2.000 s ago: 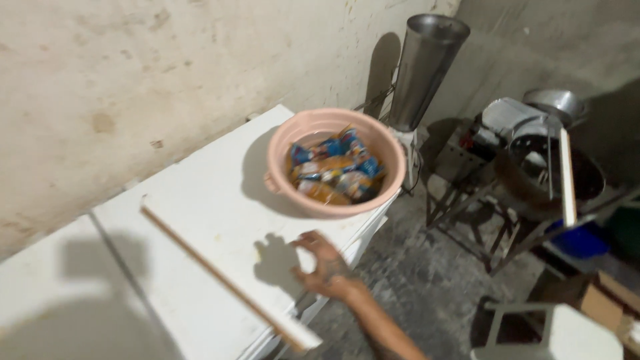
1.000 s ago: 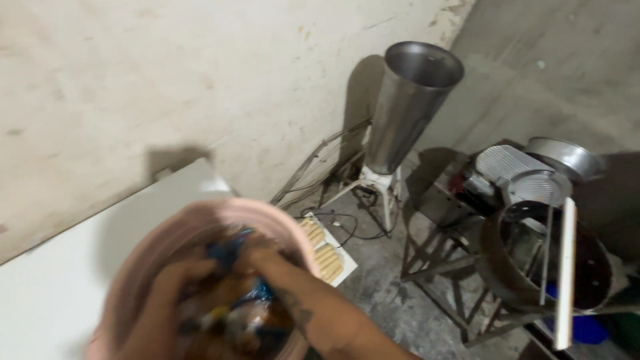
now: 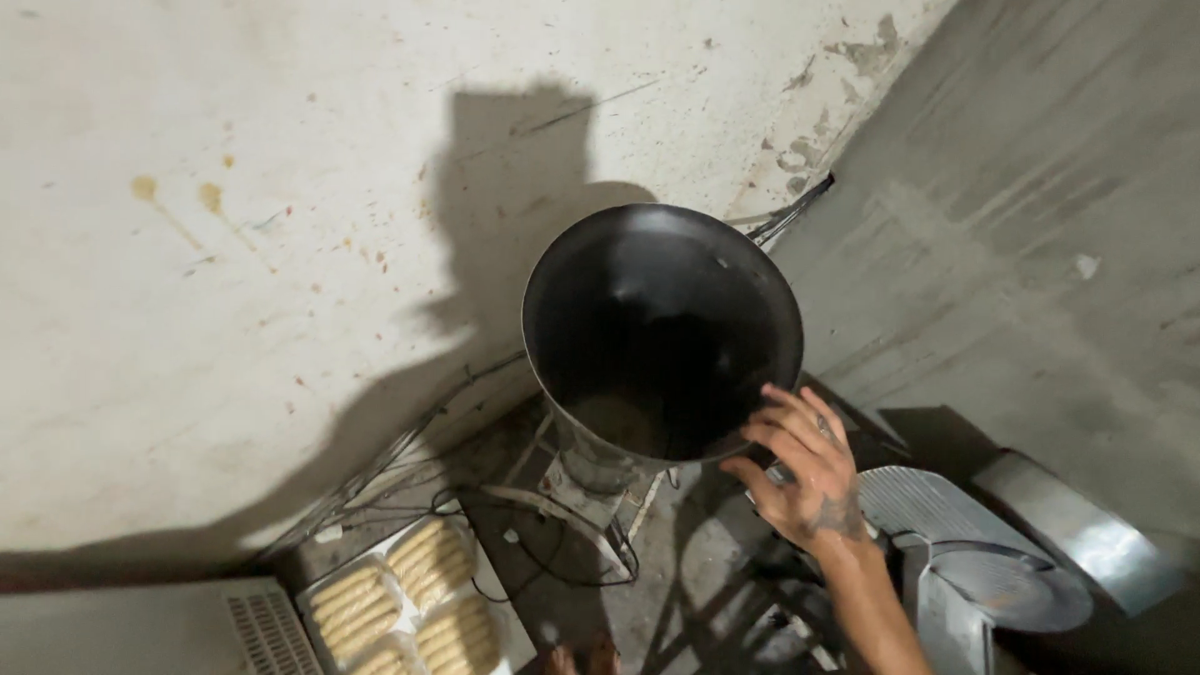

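A tall metal blender jar (image 3: pixel 605 441) on a stand stands against the wall, and I look down into its wide mouth; its inside is dark and I cannot tell what it holds. My right hand (image 3: pixel 802 459) reaches in from the lower right, fingers spread, its fingertips at the right side of the jar's rim. Nothing is held in it. My left hand is out of the view. The pink basin with the packets is out of view too.
Packs of pale rolled food (image 3: pixel 431 567) lie on a white tray at the lower left, beside a white appliance (image 3: pixel 159 628) with vent slots. Black cables (image 3: pixel 403 441) run along the wall. A ridged metal slicer (image 3: pixel 909 506) and a shiny metal pan (image 3: pixel 1087 525) stand at the right.
Both hands were in the pink basin one second ago; now my right hand is at the jar's rim and my left is unseen. The view has shifted strongly toward the jar.
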